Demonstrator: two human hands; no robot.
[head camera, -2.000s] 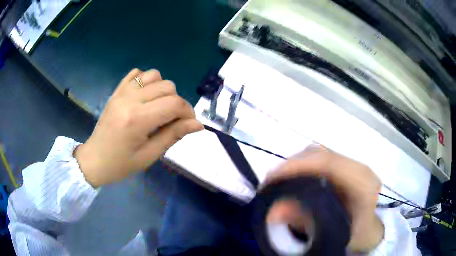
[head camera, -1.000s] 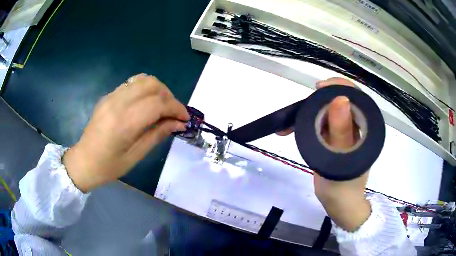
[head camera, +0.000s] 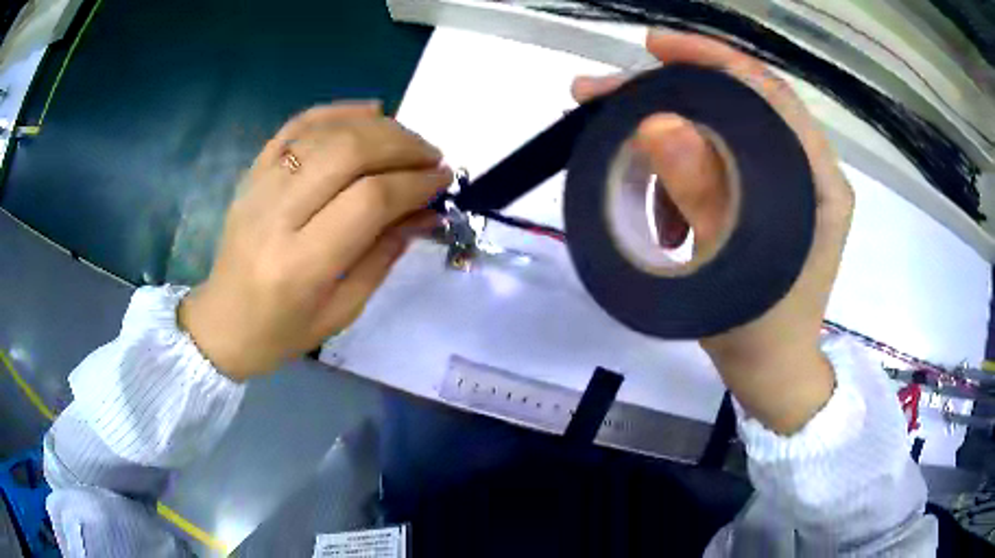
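A large black tape roll (head camera: 764, 207) with a pale core is held in my right hand (head camera: 807, 174), with fingers through or behind the core. A black strip (head camera: 529, 164) runs from the roll down left to the red and black wires (head camera: 529, 227), near the left toggle clamp (head camera: 463, 240). My left hand (head camera: 327, 223) pinches the wire end at that clamp; its fingertips hide what exactly they hold. The wires run right, behind the roll and my right wrist, towards the right clamps (head camera: 960, 381).
A steel ruler (head camera: 507, 389) lies along the white board's near edge, with black tape strips (head camera: 595, 403) across it. The parts tray (head camera: 524, 24) with black wires is behind the board. A red piece (head camera: 911, 405) is near the right clamps. A printed card (head camera: 360, 543) is near my lap.
The tape roll and my right hand have risen in view and look nearer. The view has shifted so the board sits higher. My left hand is now closer to the left clamp and hides the wire end.
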